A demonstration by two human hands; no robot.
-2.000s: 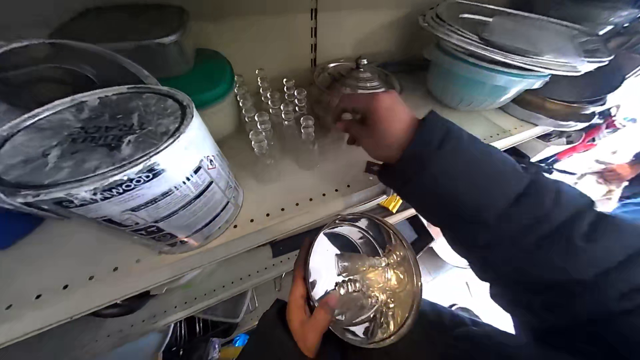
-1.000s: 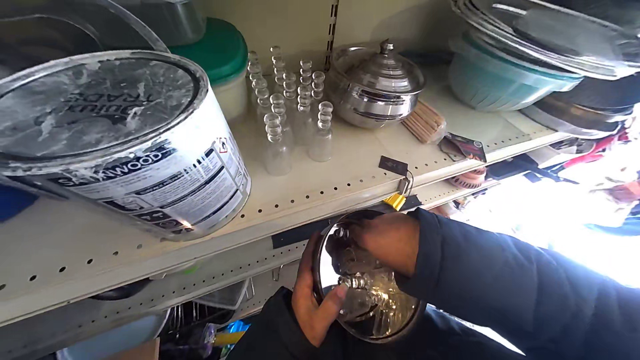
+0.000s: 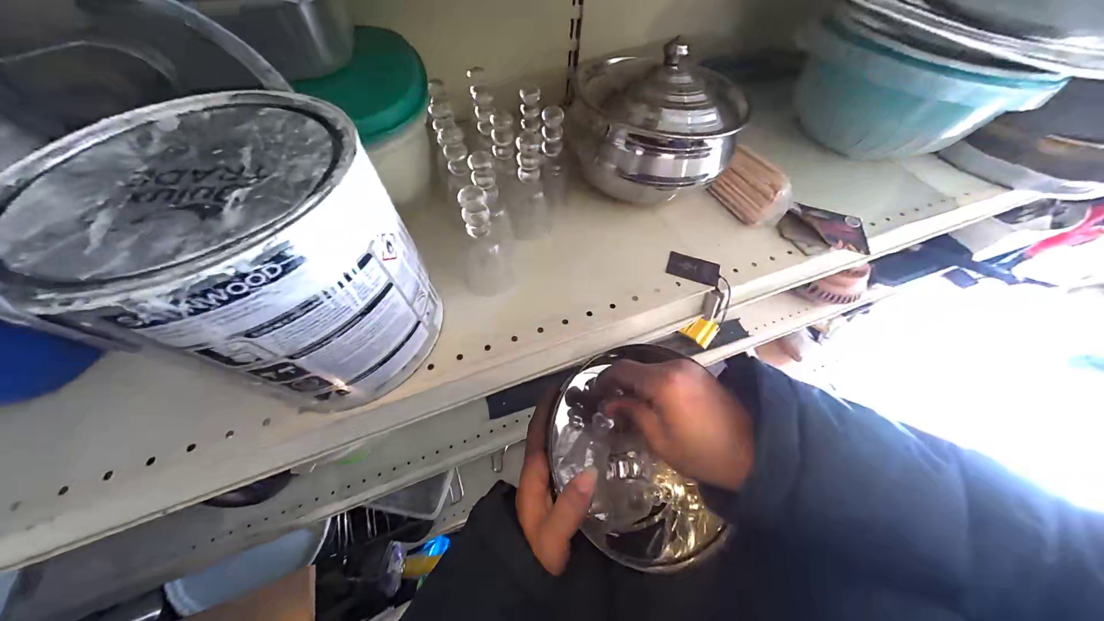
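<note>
My left hand (image 3: pixel 552 504) grips the rim of a shiny metal bowl (image 3: pixel 642 548), tilted below the shelf's front edge, its thumb over the inside. Several small clear pieces, likely glass stoppers, lie in the bowl. My right hand (image 3: pixel 681 414) reaches into the bowl, fingers around the knobbed end of a clear stopper (image 3: pixel 595 440); the fingertips are partly hidden. On the shelf, several clear stoppers with stacked-ball stems (image 3: pixel 476 224) stand upright in a group. Right behind them sits a lidded stainless steel pot (image 3: pixel 660 142).
A large paint tub (image 3: pixel 345 293) stands at the left, before a green-lidded container (image 3: pixel 371 86). Right of the pot lie a bundle of wooden sticks (image 3: pixel 752 185) and a teal plastic bowl (image 3: pixel 906 95) under stacked metal trays. A yellow padlock (image 3: pixel 700 332) hangs at the shelf's edge (image 3: pixel 552 354).
Two seconds ago my right hand was above the shelf in front of the steel pot; it has come down into the bowl. My left hand still holds the bowl.
</note>
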